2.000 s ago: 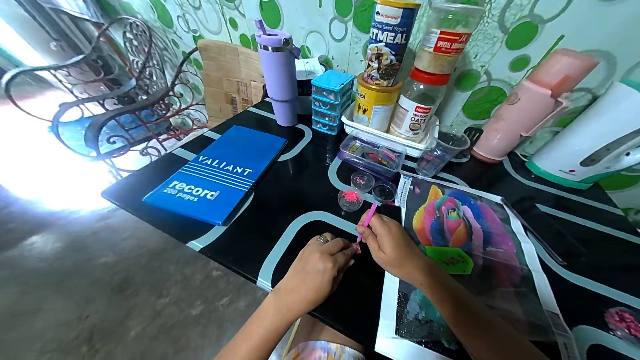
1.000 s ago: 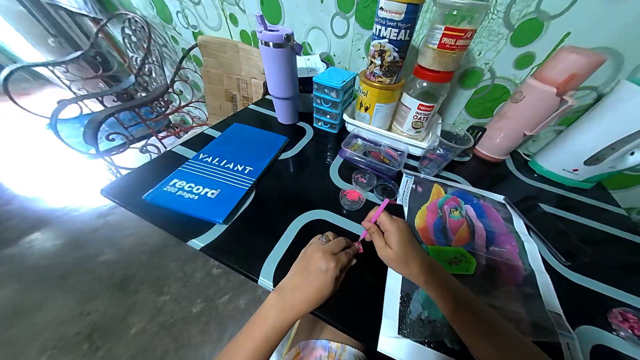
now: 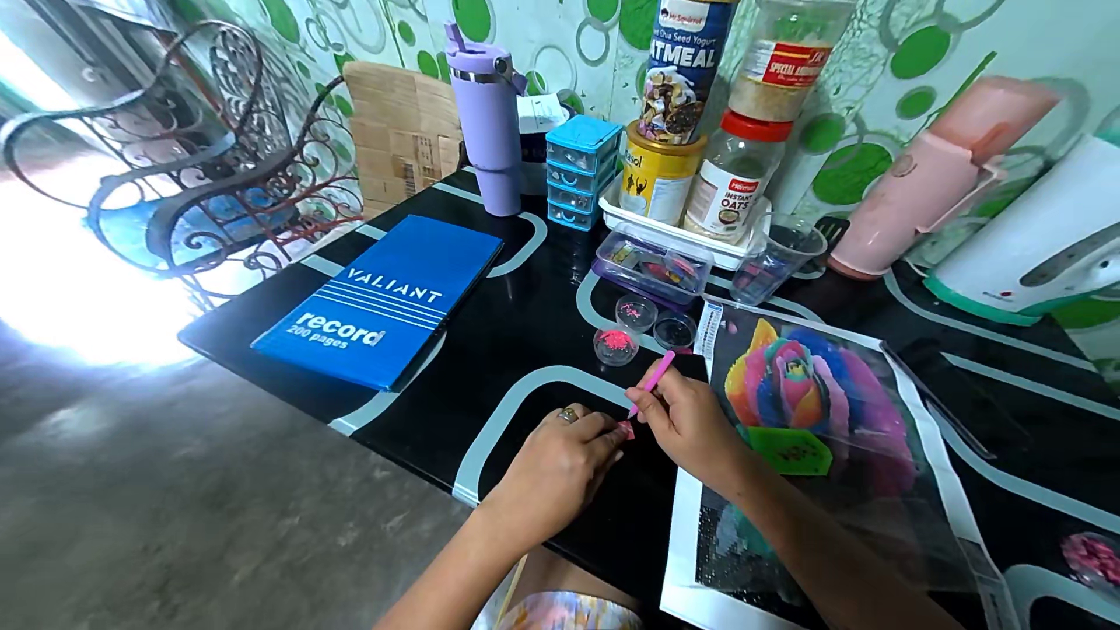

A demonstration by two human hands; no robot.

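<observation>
My right hand (image 3: 687, 420) grips a pink pen-like applicator (image 3: 653, 382), its tip pointing down at a small pink piece (image 3: 626, 430). That piece is pinched in the fingers of my left hand (image 3: 560, 464), which wears a ring and rests near the table's front edge. Its exact kind is too small to tell. My right forearm crosses a diamond painting of a multicoloured rose (image 3: 792, 376). A green tray (image 3: 792, 451) with small bits in it lies on the painting. Beyond my hands stand small round clear containers, one with pink beads (image 3: 616, 343).
A blue record book (image 3: 385, 297) lies at the left. Behind are a purple tumbler (image 3: 490, 122), a small blue drawer unit (image 3: 579, 171), food jars in a white tray, a clear plastic box (image 3: 654, 262) and a plastic cup (image 3: 770, 262). A pink flask and a white kettle (image 3: 1032, 236) stand right.
</observation>
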